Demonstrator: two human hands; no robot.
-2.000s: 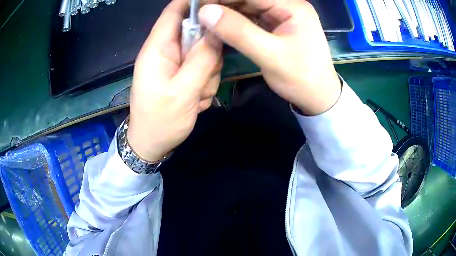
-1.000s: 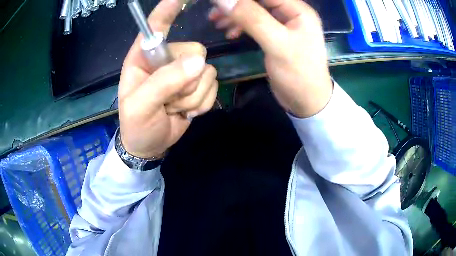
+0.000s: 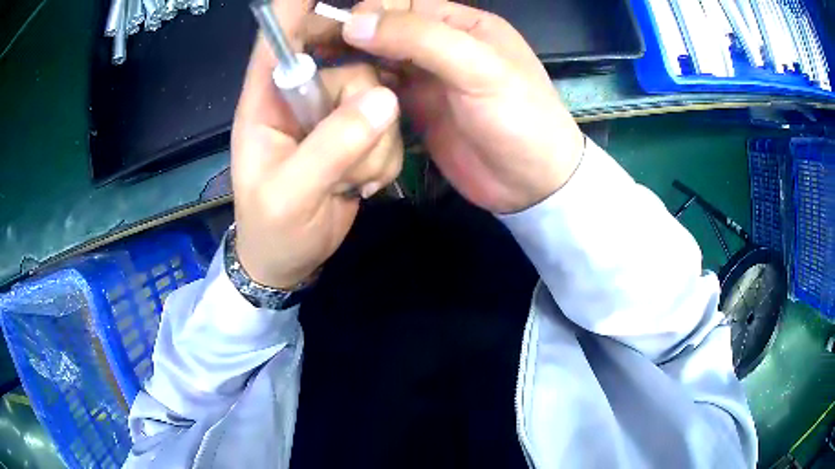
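Note:
My left hand (image 3: 298,165) is closed around the thick grey body of a stepped metal shaft (image 3: 298,84). The shaft tilts up and to the left, with its pale collar and thin bright stem showing above the fingers. My right hand (image 3: 485,110) is close beside it on the right, its fingers partly cut off by the top edge. A small white piece (image 3: 331,12), possibly folded abrasive paper, sticks out at the right thumb tip. It does not touch the visible stem. The other right fingertips are hidden.
A black tray (image 3: 165,110) lies under the hands, with silvery shafts (image 3: 146,13) at its far left. A blue tray (image 3: 652,64) of bright rods is at upper right. Blue crates stand at lower left (image 3: 114,321) and right (image 3: 810,220). A black round wheel-like object (image 3: 755,307) is at lower right.
My right hand came away from the shaft, then moved left and back near my left hand; the white piece now shows at its thumb. The shaft now tilts left.

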